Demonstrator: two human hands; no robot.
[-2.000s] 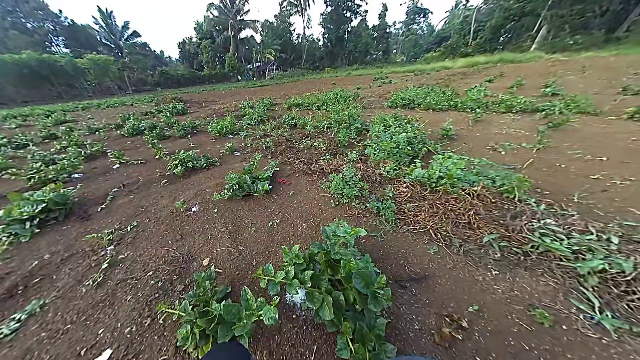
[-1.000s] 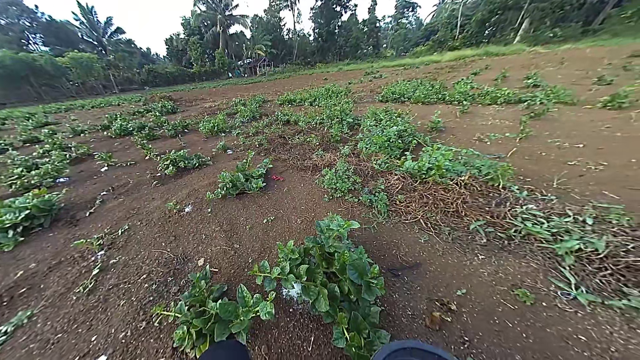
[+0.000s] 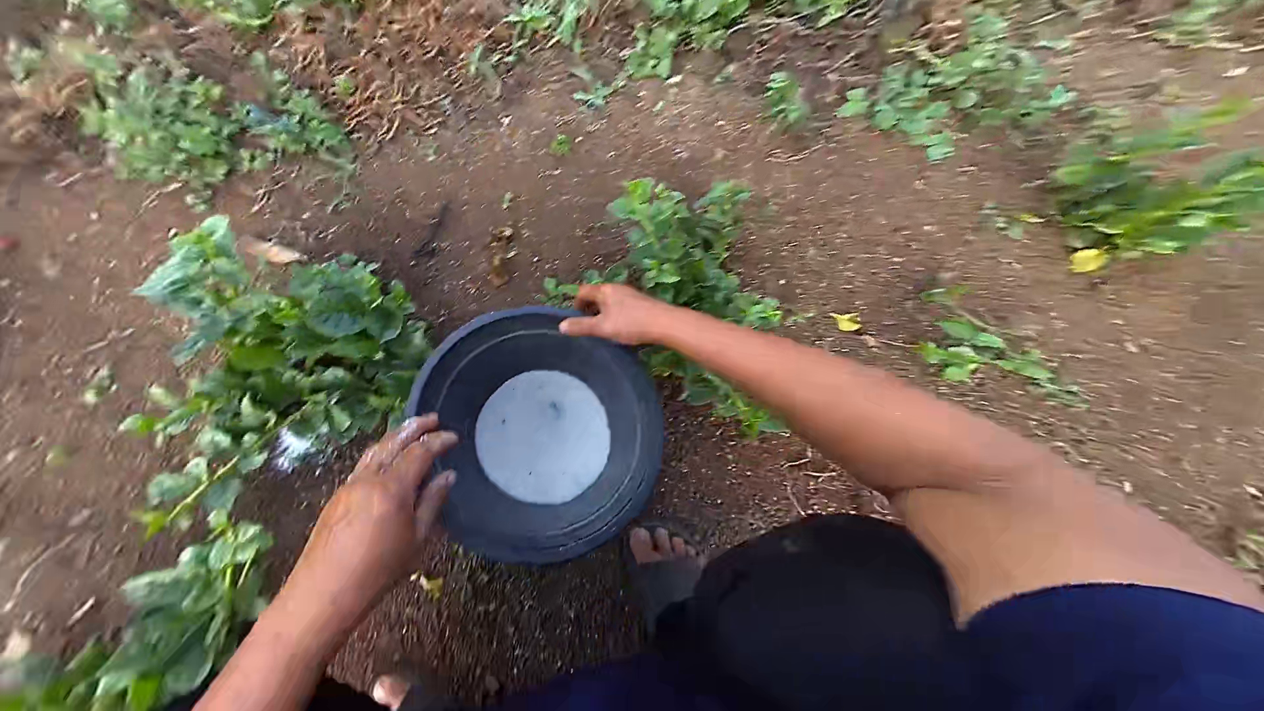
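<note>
A round black basin [image 3: 642, 464] with white material [image 3: 543, 436] in its bottom is in front of my legs, above the soil. My right hand [image 3: 617, 314] grips the basin's upper right rim, thumb over the inside. At the basin's left rim is my left hand [image 3: 395, 484], fingers spread and fingertips over the edge; whether it bears any weight cannot be told. Pale residue shows on the left fingers. Leafy green plants stand on both sides of the basin, one at the left [image 3: 326, 336] and one behind my right hand [image 3: 681, 242].
A white patch [image 3: 296, 449] lies on the soil by the left plant. My foot [image 3: 662, 548] is just below the basin. More low plants [image 3: 1155, 188] grow at the right, and dry vines [image 3: 395, 59] lie at the top. Yellow leaves [image 3: 1089, 260] dot the brown soil.
The view has swung down to the ground near my feet. Both hands and the basin are now in sight; a second ago only a dark curved edge showed at the bottom.
</note>
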